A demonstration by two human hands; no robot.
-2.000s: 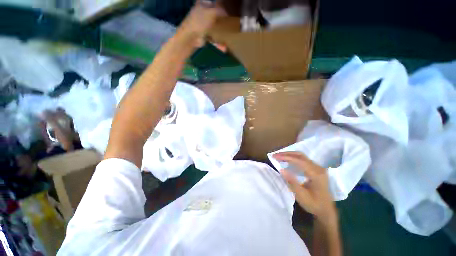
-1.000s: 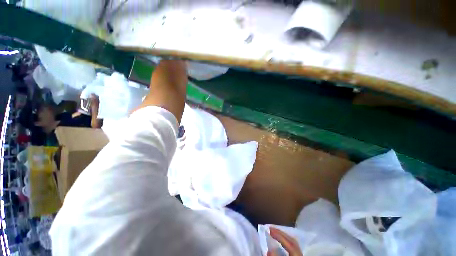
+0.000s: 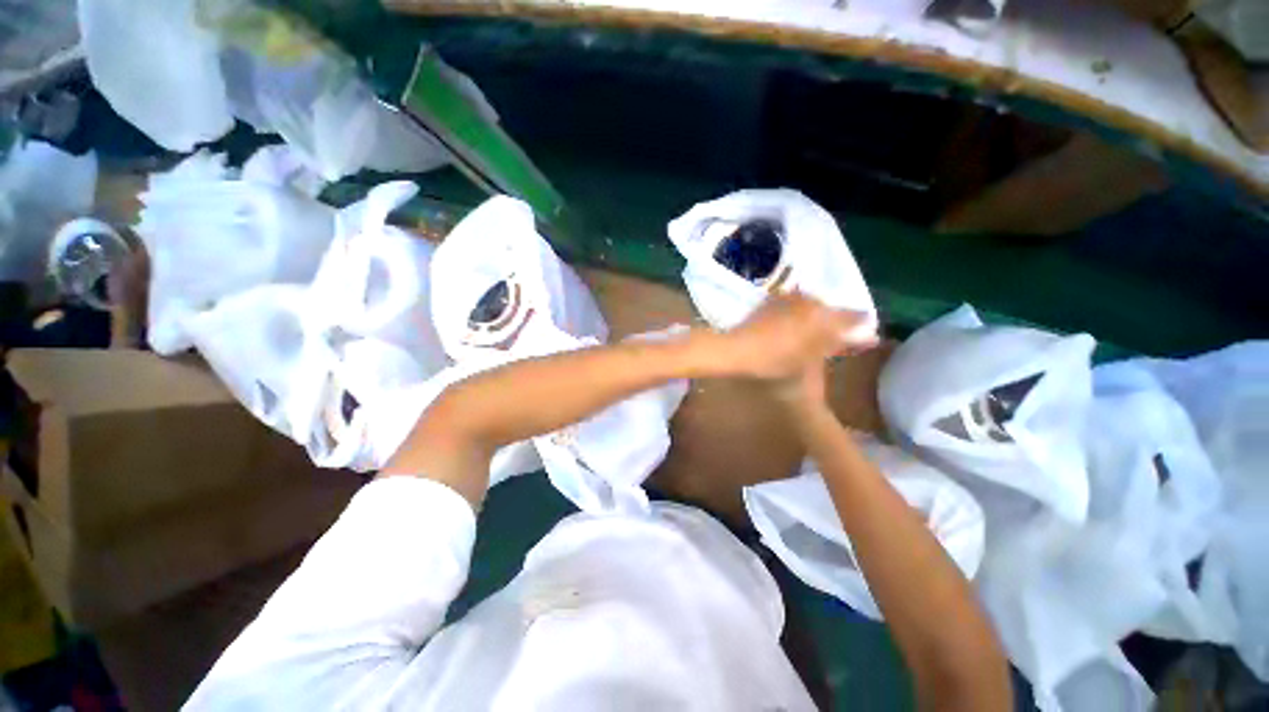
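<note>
A white bagged unit [image 3: 821,257] with a dark round part at the bag mouth stands upright at the centre, by the green ledge. My left hand [image 3: 752,341] and my right hand [image 3: 821,348] meet at its near side, gripping the bag. They overlap, so the fingers are partly hidden and blurred. The brown cardboard sheet [image 3: 717,445] shows beneath. A white plastic bag [image 3: 800,536] with a loose mouth lies below my right forearm.
More bagged units [image 3: 515,299] stand left, and others [image 3: 1030,403] right. A large open carton [image 3: 181,431] is at left. Beyond are a dark green channel [image 3: 668,167] and a white-topped shelf [image 3: 835,28]. Another person's hand [image 3: 128,295] is near a round clear item.
My left hand has come back from under the shelf edge to the centre. My right hand has left the loose bag and joined it. A bagged unit now stands between them and the ledge.
</note>
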